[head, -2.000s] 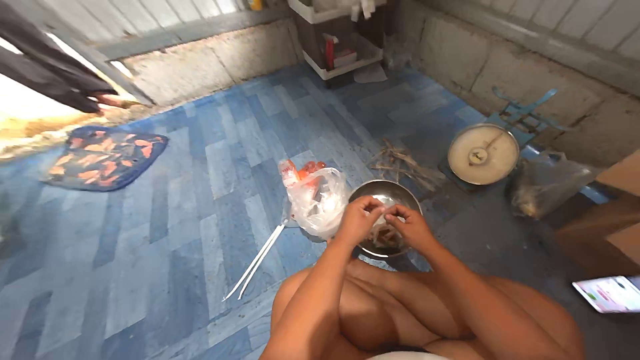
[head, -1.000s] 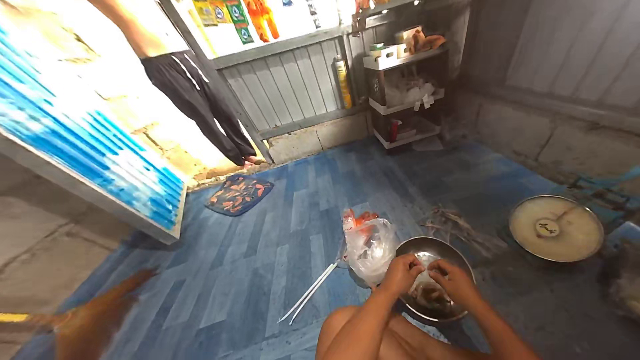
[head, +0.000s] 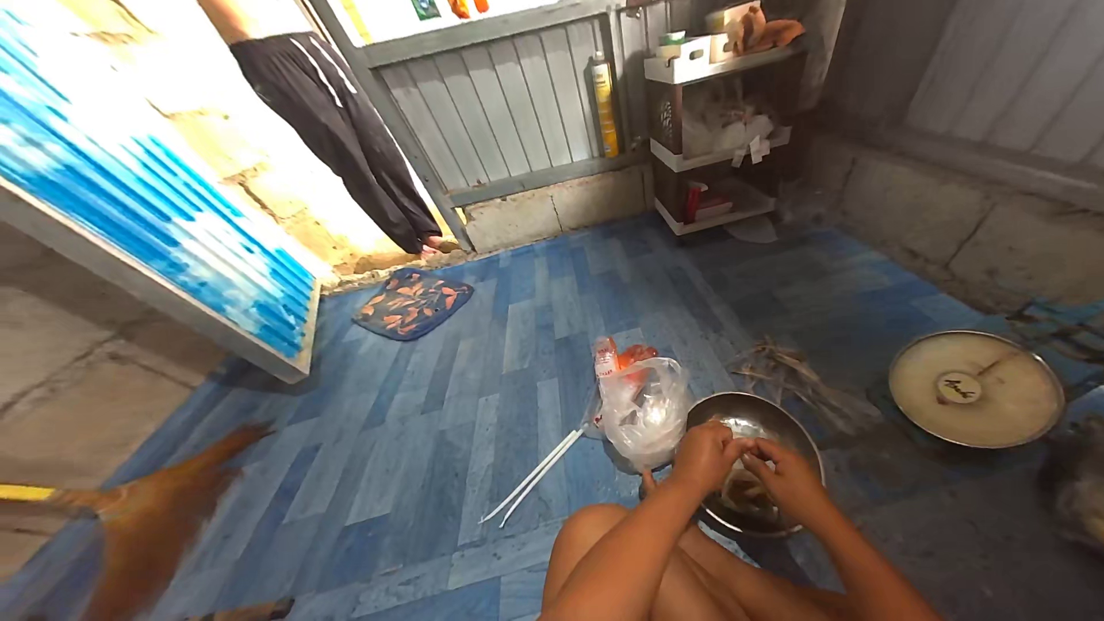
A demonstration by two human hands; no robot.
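Note:
My left hand (head: 709,455) and my right hand (head: 780,473) meet with pinched fingertips over a round metal bowl (head: 818,448). Whatever small thing is between the fingers is too small to make out. Inside the bowl lie some brownish pieces (head: 749,496), partly hidden by the hands. Just left of the bowl sits a translucent plastic bag (head: 649,423), with an orange-red packet (head: 606,358) at its top. Two thin white sticks or straps (head: 539,473) extend from the bag across the floor.
A round lid-like disc (head: 975,388) lies at right, near dry stalks (head: 798,379). A shelf rack (head: 681,159) stands by the back wall. A patterned mat (head: 414,304) is near the doorway, where a person in dark trousers (head: 332,129) stands. A blurred brown animal (head: 159,517) is at left.
The view has swung left, bringing the doorway, the person and the brown animal into sight. Both hands stay together over the bowl.

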